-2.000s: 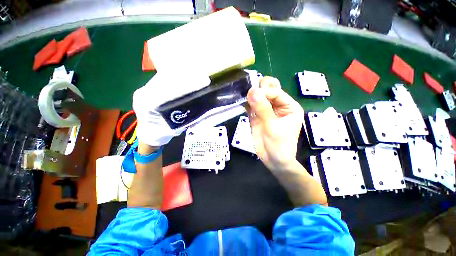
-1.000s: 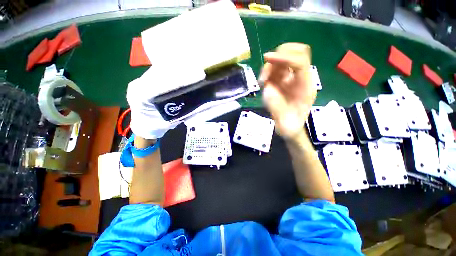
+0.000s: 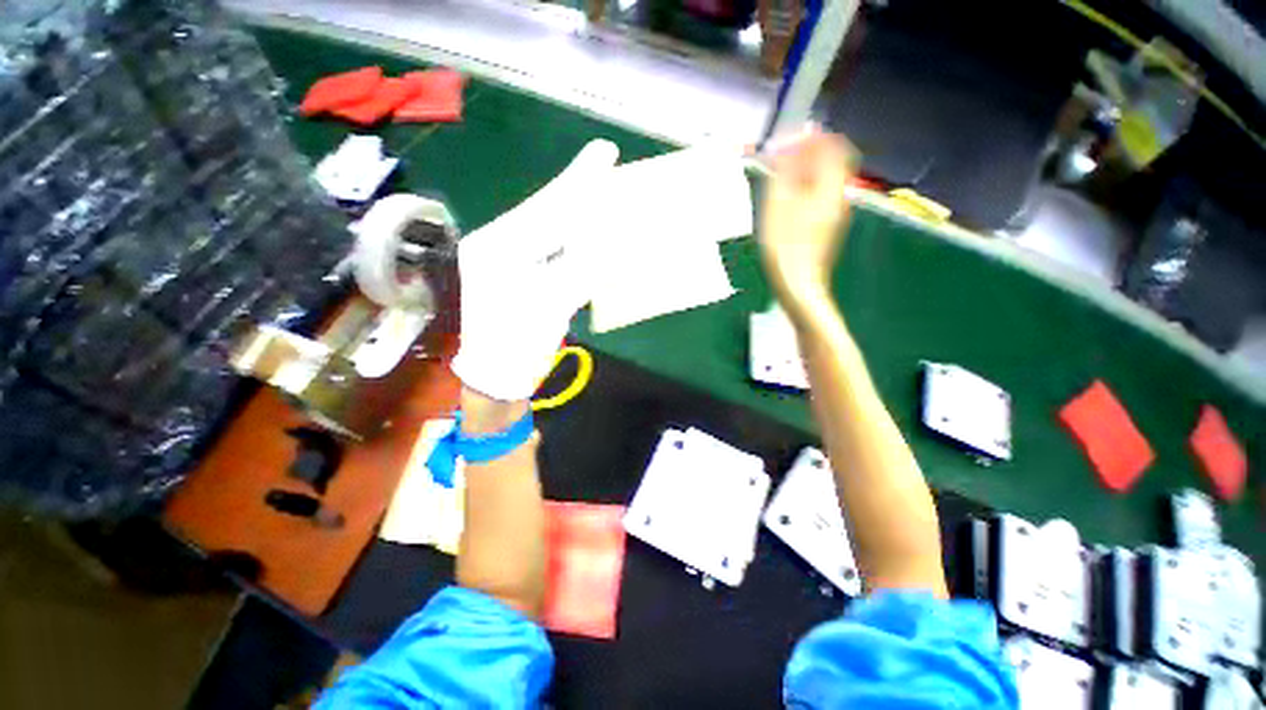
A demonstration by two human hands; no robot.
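My left hand (image 3: 535,284), in a white glove with a blue wrist band, is raised over the belt and holds white sheets (image 3: 660,257). Glove and sheets blend together. My bare right hand (image 3: 809,194) is blurred and reaches toward the far edge of the belt, beside the sheets' right end. Something thin and pale shows at its fingertips; I cannot tell if it is held. A silver-white metal-cased unit (image 3: 701,502) lies on the black mat below. Another unit (image 3: 812,516) lies beside it, partly behind my right forearm. No black label shows.
A tape roll (image 3: 396,253) sits in a dispenser (image 3: 313,368) on a reddish-brown board (image 3: 250,534) at left. A plastic-wrapped bundle (image 3: 125,264) stands far left. A red pad (image 3: 583,569) and yellow-handled scissors (image 3: 567,377) are near my left wrist. Stacked units (image 3: 1044,583) stand at right.
The view has turned and shifted. My right hand has moved from over the mat and near belt edge to the far belt edge. The black label no longer shows at my left hand.
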